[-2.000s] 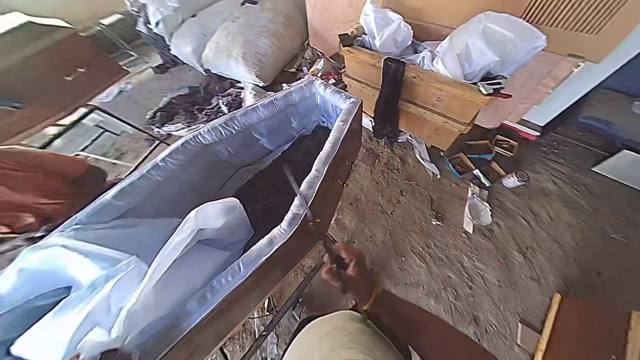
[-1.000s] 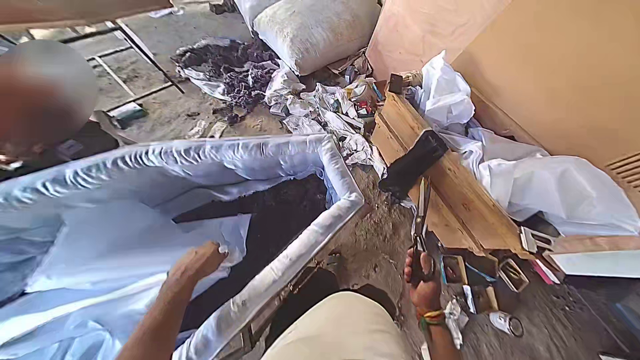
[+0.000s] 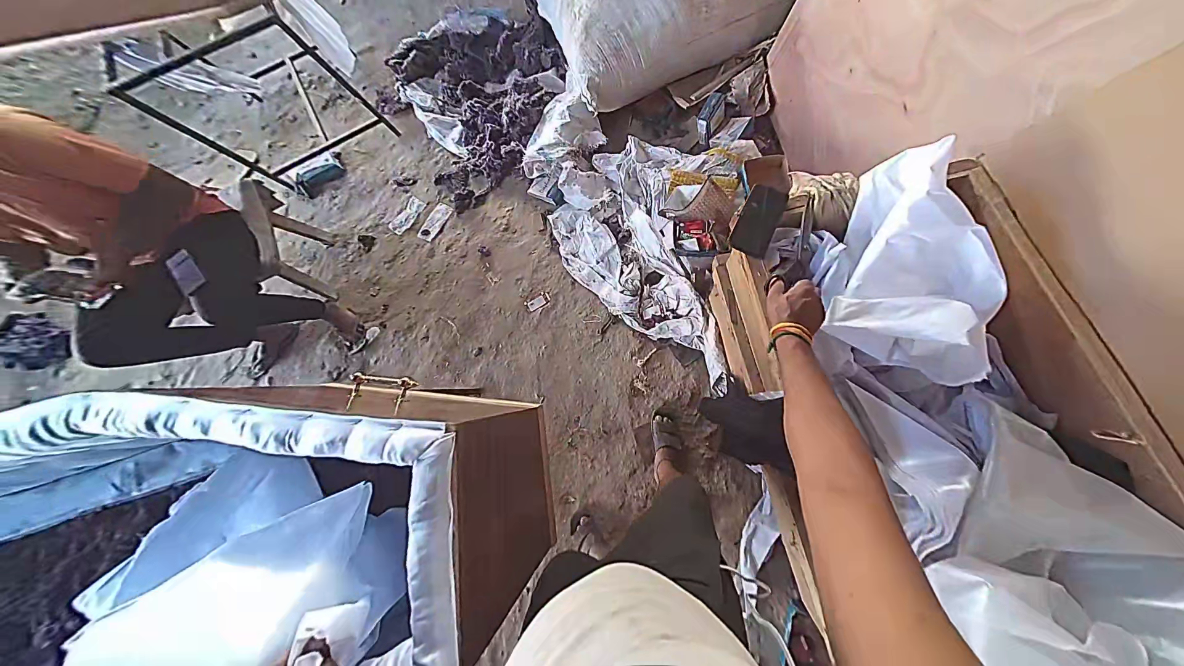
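Note:
My right hand is closed around metal scissors, whose blades point away from me. It is over the near end of an open wooden box, beside white plastic sheeting and small open boxes. At the bottom left, a coffin stands open, with a pale satin padded rim. White sheets lie over dark filling inside it. Only a sliver of my left hand shows at the lower edge, by a piece of white material; its grip is hidden.
A person sits at the left beyond the coffin. A metal frame, dark fibre scraps, a large white sack and crumpled plastic lie on the dirt floor. A black cloth piece hangs over the wooden box's side.
The view has swung strongly. My right hand, with the scissors, has moved from beside the black piece to the small boxes. My left hand, over the white sheets a second ago, is now mostly out of view.

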